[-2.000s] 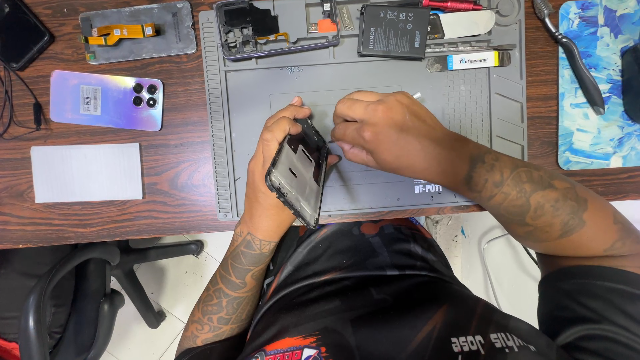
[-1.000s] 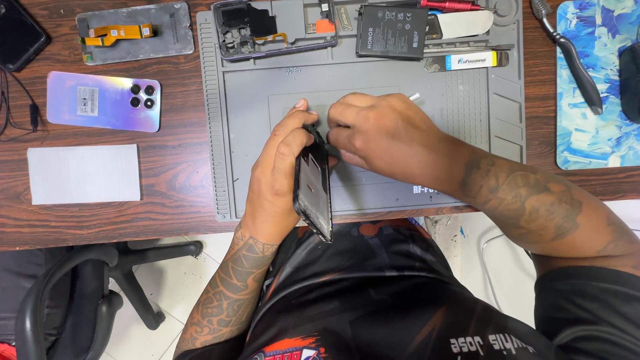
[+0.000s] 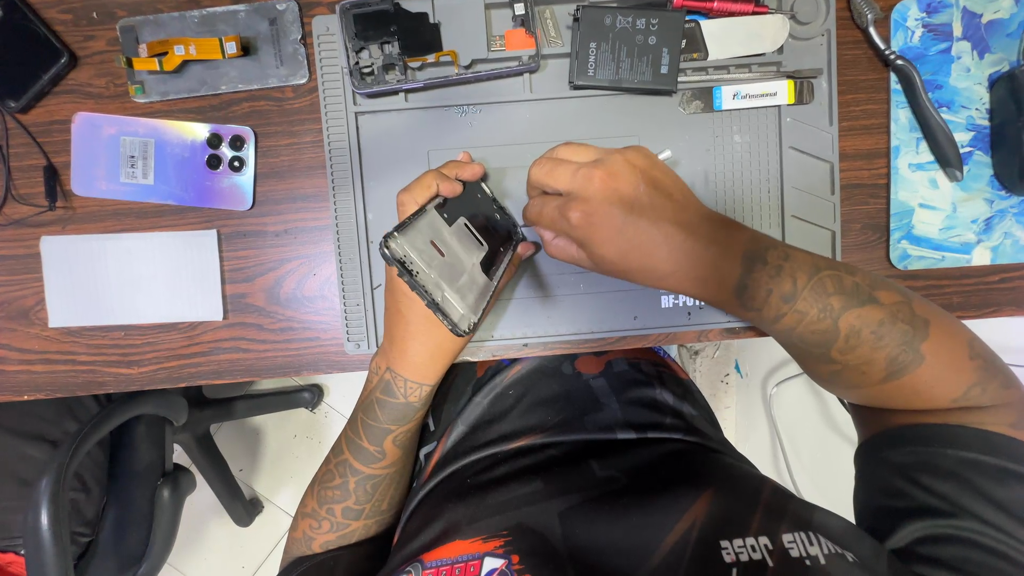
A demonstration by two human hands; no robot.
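My left hand (image 3: 432, 264) holds a bare phone mid-frame (image 3: 448, 256), tilted, its grey metal and black inner face turned up toward the camera. At the frame's right edge is my right hand (image 3: 592, 204), its fingers pinched on a thin tool that is mostly hidden; a small pale end (image 3: 665, 154) shows beyond the knuckles. The tool's dark tip seems to meet the frame's edge. Both hands are over the grey repair mat (image 3: 560, 320). An opened phone housing (image 3: 440, 80) and a black phone battery (image 3: 624, 48) lie at the mat's top.
A purple phone back (image 3: 172, 160), a display panel with an orange flex cable (image 3: 272, 52) and a white pad (image 3: 132, 276) lie left of the mat. Top right are a red screwdriver (image 3: 724, 6) and metal pry tools (image 3: 804, 92). A black-handled brush (image 3: 924, 112) lies beside a blue mat (image 3: 920, 232).
The phone mid-frame has turned from nearly edge-on, a second ago, to show its inner face. My right hand stays close to its right edge.
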